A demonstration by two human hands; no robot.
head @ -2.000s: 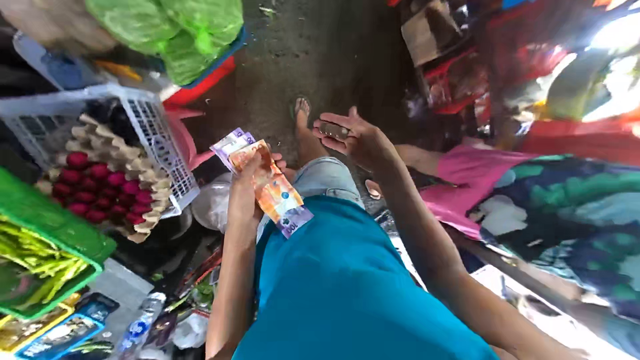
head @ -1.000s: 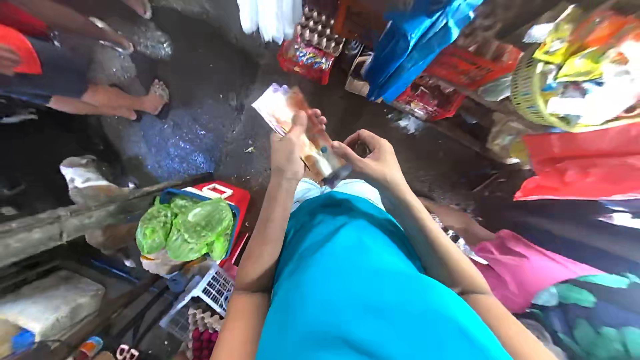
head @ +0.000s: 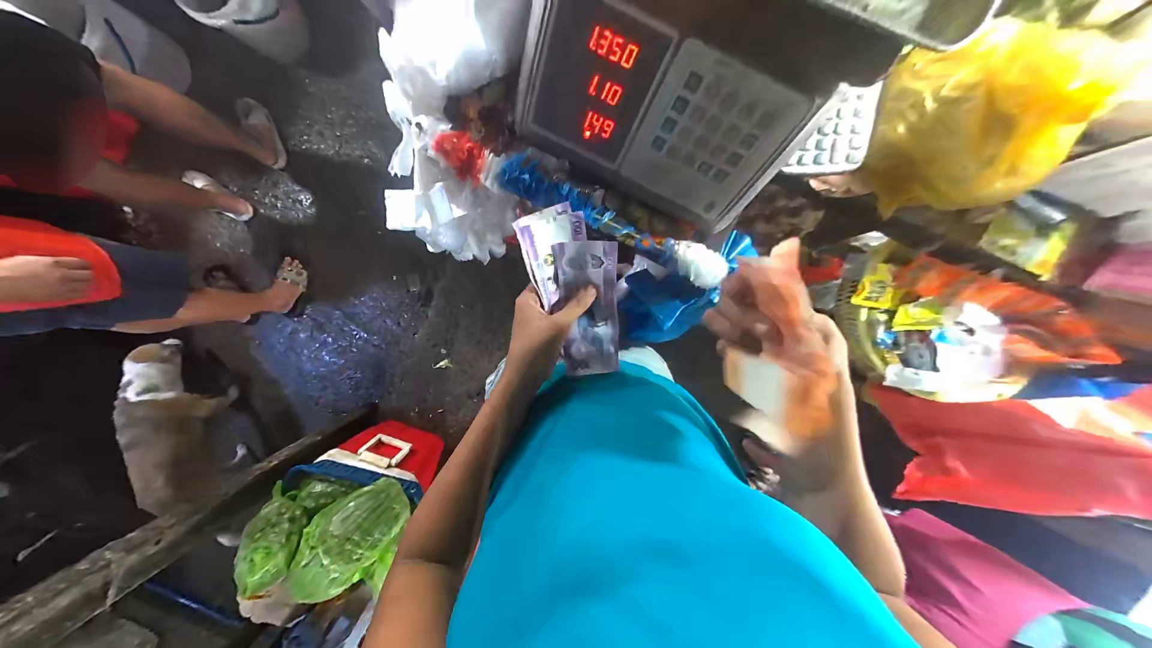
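Note:
My left hand (head: pixel 547 328) holds purple banknotes (head: pixel 589 315) fanned out, its thumb pressed on the front one. To the right, my right hand (head: pixel 783 324) is blurred and grips orange banknotes (head: pixel 792 387) that hang down below the fingers. The two hands are apart, both in front of my teal shirt. Beyond them stands a digital weighing scale (head: pixel 639 99) with lit red digits and a keypad. Bunched blue, red and white plastic bags (head: pixel 576 198) hang along its near edge.
Green plastic bags of produce (head: pixel 351 540) lie by a red and white cooler (head: pixel 396 450) at lower left, near a wooden beam (head: pixel 180 540). A dog (head: pixel 162 432) stands beyond it. People's legs (head: pixel 216 301) are at left. A basket of packets (head: pixel 945 342) is at right.
The hands were close together over the banknotes one second ago; now they are apart, with the orange notes in the right hand. The view has swung, and the scale has come into it.

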